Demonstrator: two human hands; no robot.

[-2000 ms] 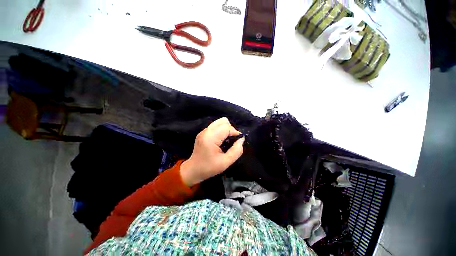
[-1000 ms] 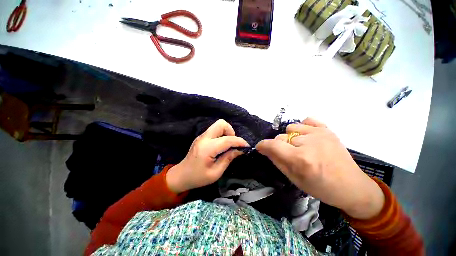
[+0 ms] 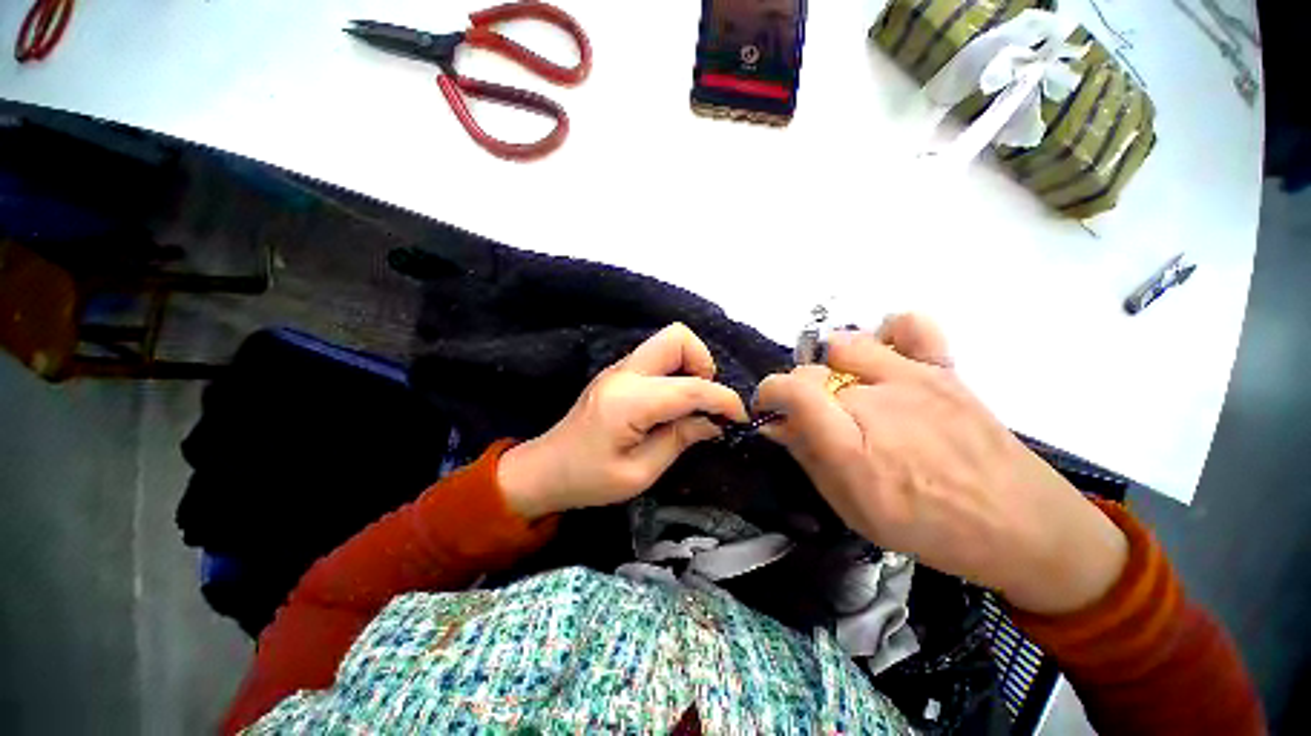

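A dark garment [image 3: 561, 324] lies over my lap and against the table's front edge. My left hand [image 3: 633, 424] pinches an edge of it between thumb and fingers. My right hand [image 3: 899, 446], with a gold ring, is close beside it, its thumb and forefinger pinched on the dark trim [image 3: 745, 427] at the same edge. A needle and thread are too small to make out. Pale grey lining [image 3: 719, 554] shows below my hands. A small silvery piece [image 3: 817, 328] shows at the table edge by my right fingers.
On the white table [image 3: 633, 187] are red-handled scissors [image 3: 503, 79], a smartphone [image 3: 748, 58], a wrapped striped bundle [image 3: 1093, 137] and thread snips [image 3: 1159, 285]. A black crate [image 3: 1014, 669] is right of my lap; a blue-rimmed bin [image 3: 331, 352] and wooden stool [image 3: 43, 309] are at left.
My right hand has come in from out of view and met my left hand at the garment edge. Since then both hands have stayed close together. The view has shifted slightly.
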